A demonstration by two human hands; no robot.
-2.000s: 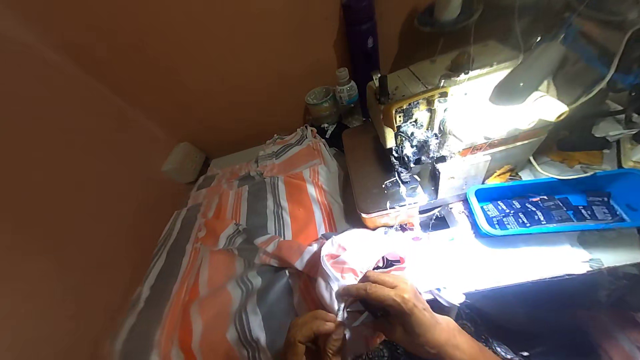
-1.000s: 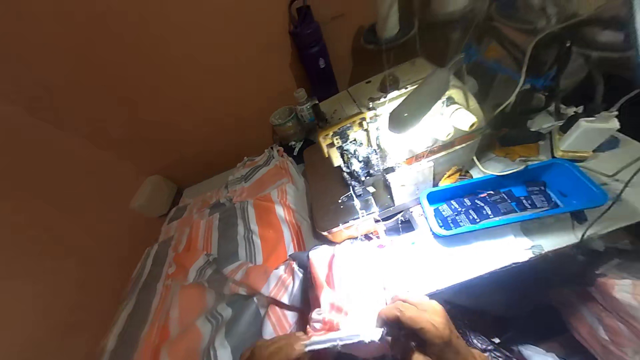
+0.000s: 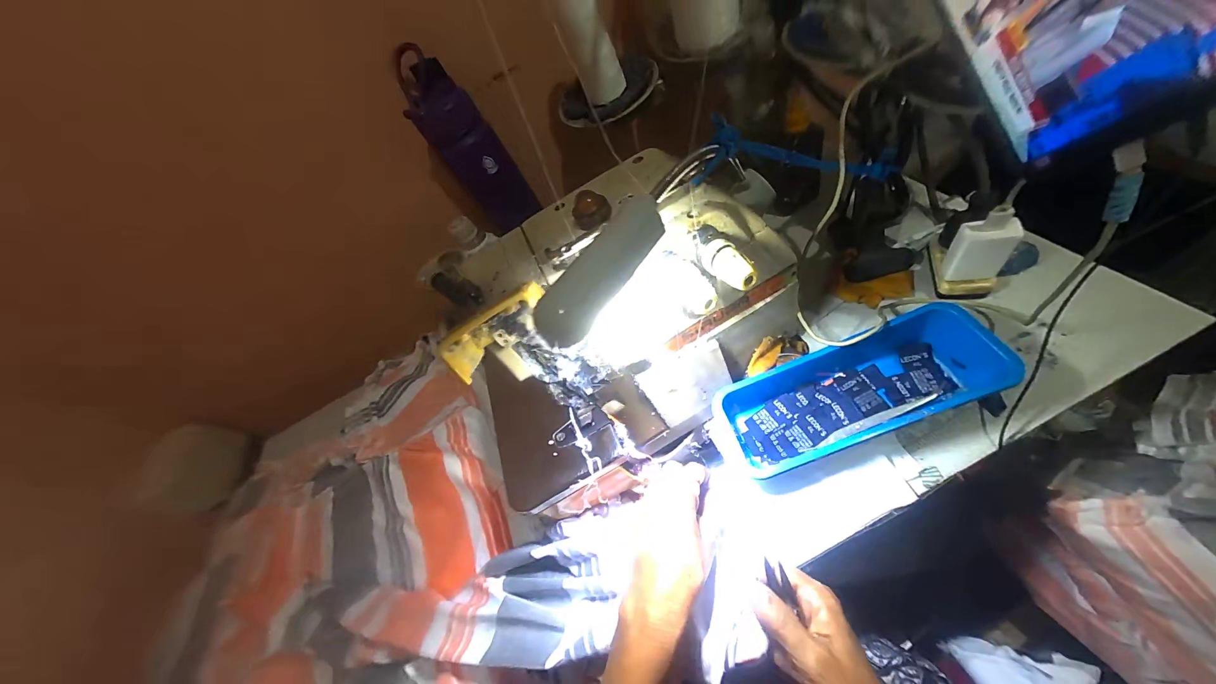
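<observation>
My left hand reaches up to the needle area of an overlock-type sewing machine, its fingers on bright, overexposed striped fabric. Glare hides exactly how the fingers meet the cloth. Lower right of it, my right hand is closed around a small dark pointed tool, perhaps thread snips, beside the cloth's edge. More orange, grey and white striped fabric spreads over the table to the left of the machine.
A blue plastic tray of dark labels stands right of the machine. Behind are a purple bottle, thread cones, a white plug adapter with cables and a screen. Striped cloth lies at the lower right.
My left hand has moved from the fabric edge near the bottom up to the machine's needle area. The dark tool now shows in my right hand. The view has shifted to the right.
</observation>
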